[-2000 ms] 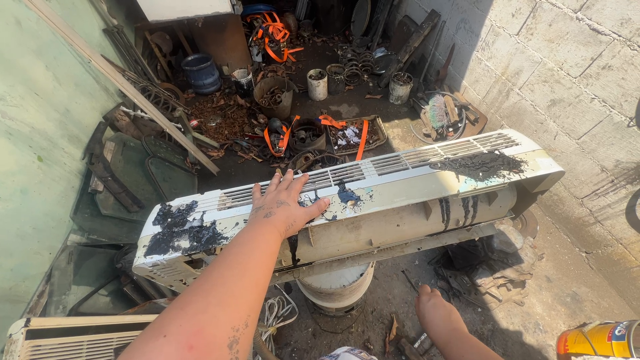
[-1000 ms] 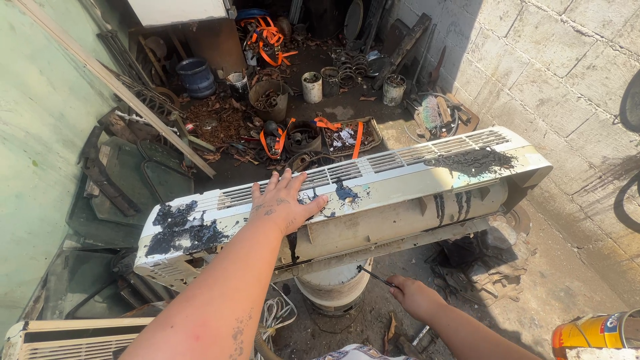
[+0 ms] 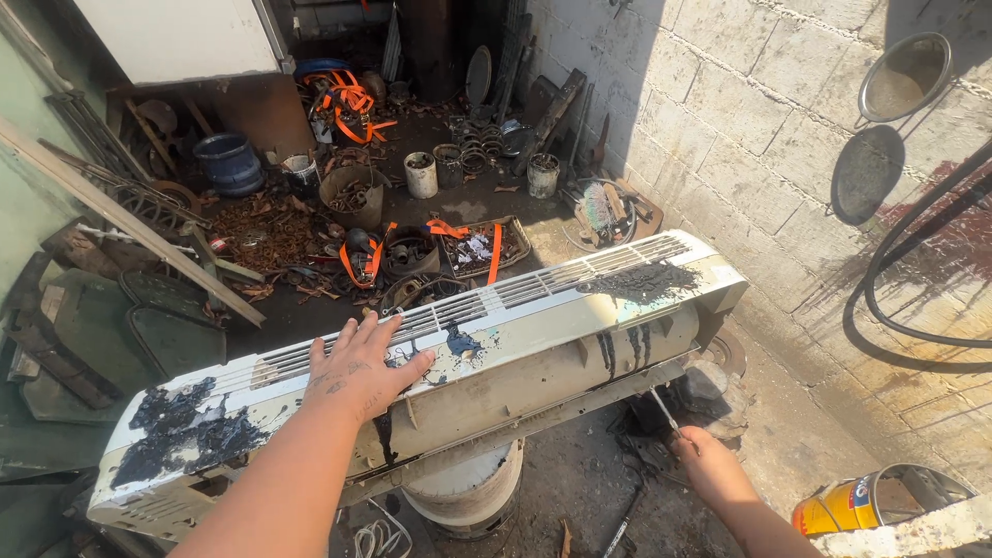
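A long white air conditioner indoor unit (image 3: 535,349), blotched with black tar-like stuff, lies tilted over a white bucket (image 3: 473,484). My left hand (image 3: 360,372) rests on its top beside the slatted grille, fingers spread, holding nothing between them. Low at the right, my right hand (image 3: 707,457) grips a thin metal tool (image 3: 665,411), perhaps a screwdriver; its tip reaches the unit's lower front edge near the right end, and whether it touches cannot be told. Much of the tool's handle is hidden in my fist.
A concrete block wall (image 3: 744,132) runs along the right. A yellow can (image 3: 837,504) stands at the lower right. Behind the unit are a blue plastic container (image 3: 229,164), a bucket of metal parts (image 3: 353,190), orange straps (image 3: 353,105) and a scrap tray (image 3: 484,248). White cable (image 3: 380,536) lies below.
My right hand has moved right with the thin tool, from beside the white bucket to the unit's right part. My left hand stays on the top. The view has shifted somewhat.
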